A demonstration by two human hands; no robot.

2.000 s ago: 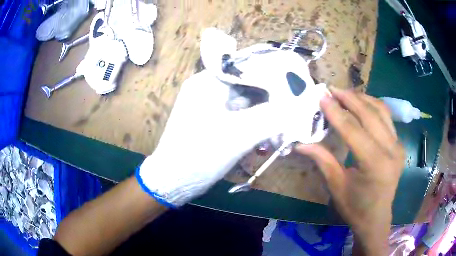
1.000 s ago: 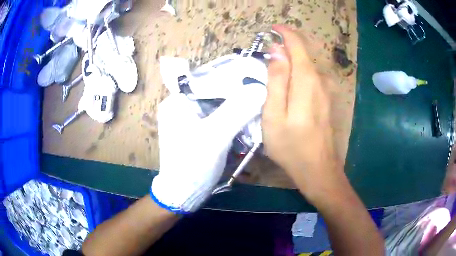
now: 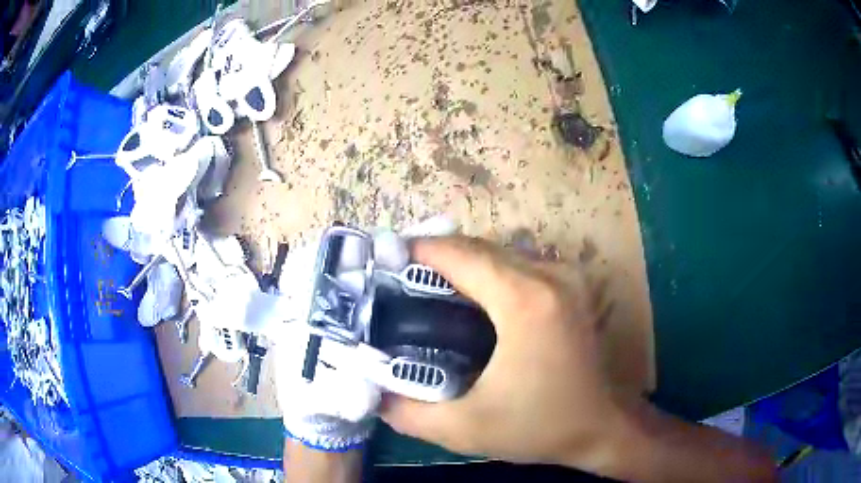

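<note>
The half-built motorcycle body (image 3: 430, 330) is at the lower middle, held above the cardboard. It shows a black tyre between two white slotted panels and a shiny rectangular chrome frame (image 3: 342, 283) at its left. My left hand (image 3: 326, 387), in a white knit glove with a blue cuff, holds its left end; most of the fingers are hidden behind it. My bare right hand (image 3: 538, 349) grips around the tyre end, thumb and fingers on both sides. White side covers (image 3: 165, 193) with thin stalks lie piled at the left.
The stained brown cardboard (image 3: 453, 123) lies on the green bench top (image 3: 746, 255). A white glue bottle (image 3: 700, 125) lies at the upper right. A blue crate (image 3: 104, 283) of white parts stands at the left edge. Part of a white item shows at the top right edge.
The view has shifted left. The body has been turned so its tyre and slotted panels face me. My right hand has moved from the spring end to around the tyre.
</note>
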